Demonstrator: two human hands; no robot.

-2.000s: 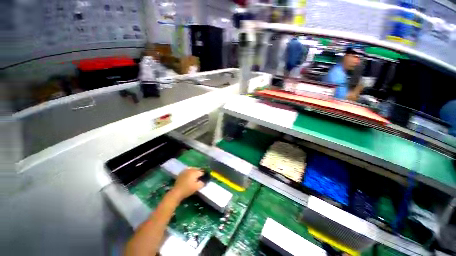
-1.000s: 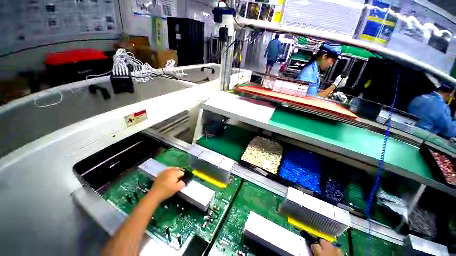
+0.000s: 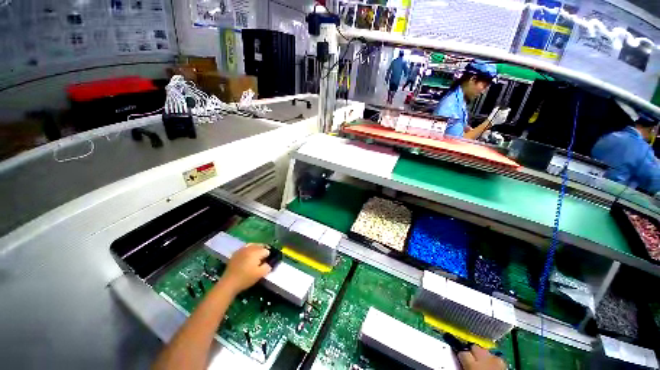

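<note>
My left hand (image 3: 250,267), bare with black on the fingertips, lies over the long heatsink (image 3: 292,282) of the left circuit board (image 3: 239,307), its fingertips at the far side of the bar. My right hand (image 3: 479,357) is at the bottom edge, partly cut off, with black fingertips at the right end of the second board's long heatsink (image 3: 405,341). Whether either hand grips its heatsink or holds a small part cannot be told. Finned heatsinks (image 3: 307,240) with yellow strips (image 3: 307,259) stand at the boards' far side.
Bins of cream components (image 3: 383,223), bright blue components (image 3: 438,246) and dark blue components (image 3: 488,274) sit under the green-matted shelf (image 3: 499,189). A conveyor rail (image 3: 378,259) runs behind the boards. A blue coiled cord (image 3: 554,246) hangs at right. A person (image 3: 454,108) works opposite.
My right hand has come into view at the lower right since the oldest frame. My left hand stays on the left heatsink. Over the last second little has moved besides a slight view shift.
</note>
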